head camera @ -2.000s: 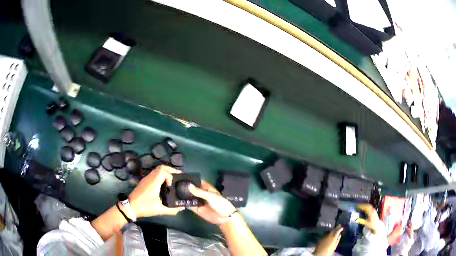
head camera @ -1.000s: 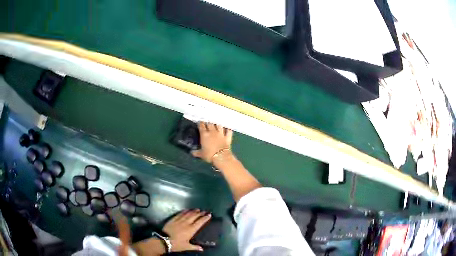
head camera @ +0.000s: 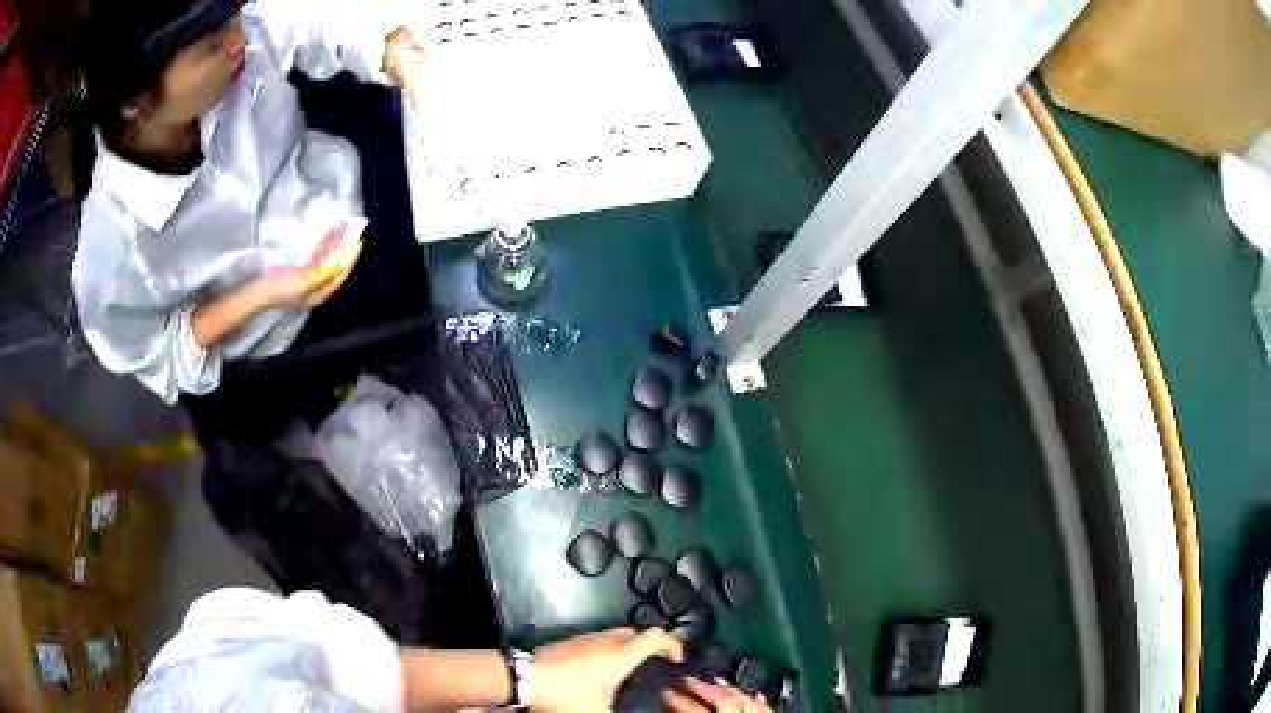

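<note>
Black rounded units (head camera: 676, 596) lie in a loose cluster on the dark green bench (head camera: 558, 550), down to the bottom edge. My left hand (head camera: 592, 671) is at the bottom centre, its fingers closed on a dark, flat-looking black piece (head camera: 645, 685) that the picture's edge cuts off. My right hand (head camera: 718, 695) shows only as fingers at the bottom edge, against the right side of that piece; its grip is hidden.
A white parts tray (head camera: 558, 105) and clear bottle (head camera: 513, 265) are on the bench; a seated coworker (head camera: 230, 265) holds something yellow. Black bags (head camera: 488, 411) and clear plastic (head camera: 390, 460) lie left. A metal post (head camera: 892, 188) rises beside the belt carrying black boxes (head camera: 931, 655).
The view has swung left, bringing in the coworker, tray and bottle. My right hand has left the belt box and come back beside my left hand, where the black piece is held.
</note>
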